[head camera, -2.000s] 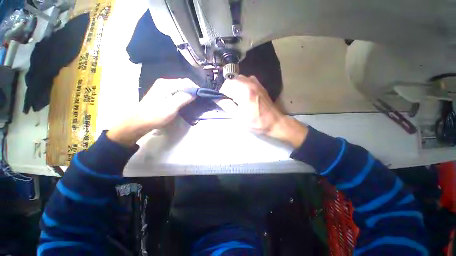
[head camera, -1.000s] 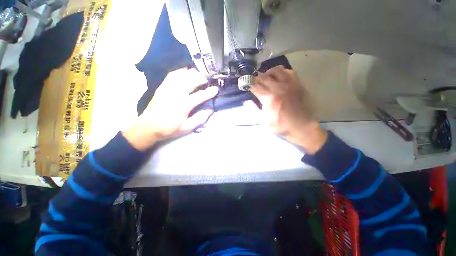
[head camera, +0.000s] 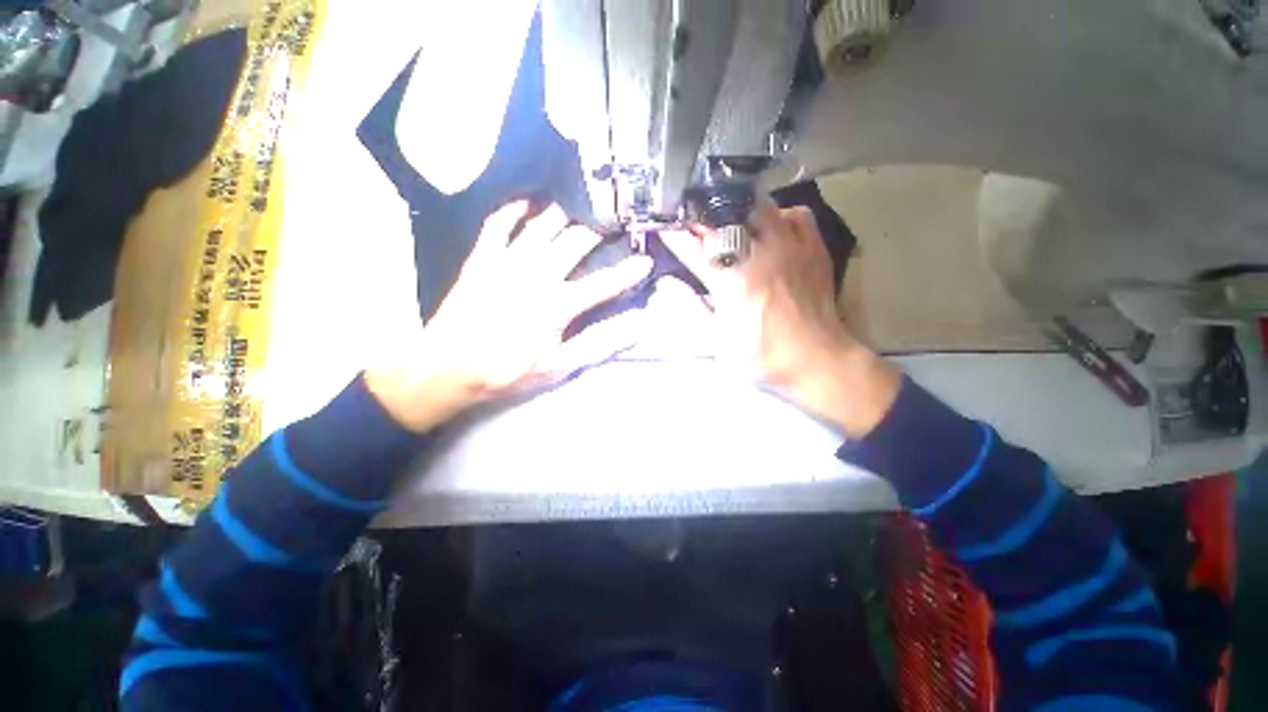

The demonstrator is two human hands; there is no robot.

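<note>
A dark garment piece (head camera: 448,230) lies flat under the head of the white sewing machine (head camera: 668,84), and its edge runs under the presser foot and needle (head camera: 640,223). A dark part of cloth also shows right of the needle. My left hand (head camera: 508,309) lies on the cloth left of and in front of the foot, fingers spread, pressing it down. My right hand (head camera: 779,299) is just right of the foot, fingers bent on the cloth; its fingertips are partly hidden behind the ribbed knob (head camera: 729,245).
Cardboard with yellow printed tape (head camera: 223,278) lies at the left, with a black work piece (head camera: 132,174) over its far part. Thread snips (head camera: 1101,362) lie on the table at the right. A red crate (head camera: 943,619) stands below the table edge at the lower right.
Two seconds ago both hands held a folded cloth edge up before the foot. Now the cloth lies flatter, my left hand has spread over it, and my right hand has moved right. The view has shifted.
</note>
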